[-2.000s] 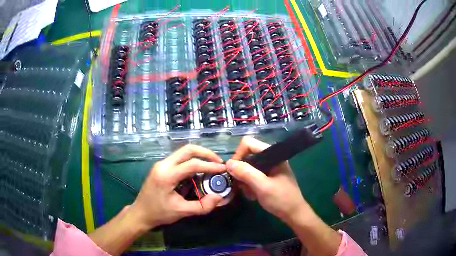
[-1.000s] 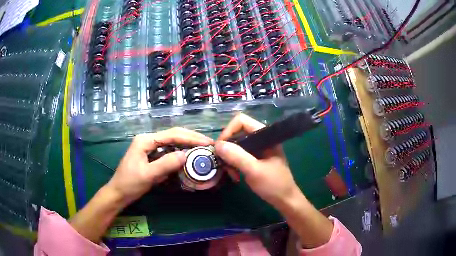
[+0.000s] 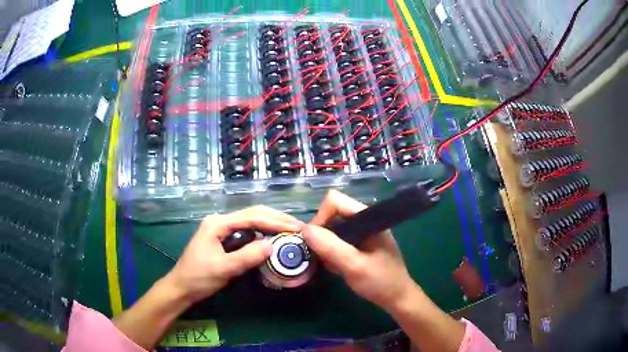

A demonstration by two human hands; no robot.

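A small speaker (image 3: 290, 256) lies face-up on the round test fixture (image 3: 286, 278), showing a silver ring and blue-grey centre. My left hand (image 3: 213, 251) is at its left, thumb at the rim and fingertips at the upper edge. A second dark round piece, which looks like a speaker (image 3: 237, 240), sits between that thumb and fingers. My right hand (image 3: 368, 258) grips the black test probe (image 3: 389, 214), tilted up to the right. Its fingertips meet the left ones at the speaker's upper right edge. The probe's tip and most of the leads are hidden by the fingers.
A clear tray (image 3: 275, 189) with rows of speakers and red leads lies behind my hands. The probe cable (image 3: 482, 124) runs to the upper right. Another tray (image 3: 48, 185) is at left. Filled rows on cardboard (image 3: 520, 206) and a reddish-brown block (image 3: 469, 276) are at right.
My left thumb has moved from the speaker's front edge to its left side, and the second dark piece has come into sight. The view has shifted up and back. The probe stays in my right hand.
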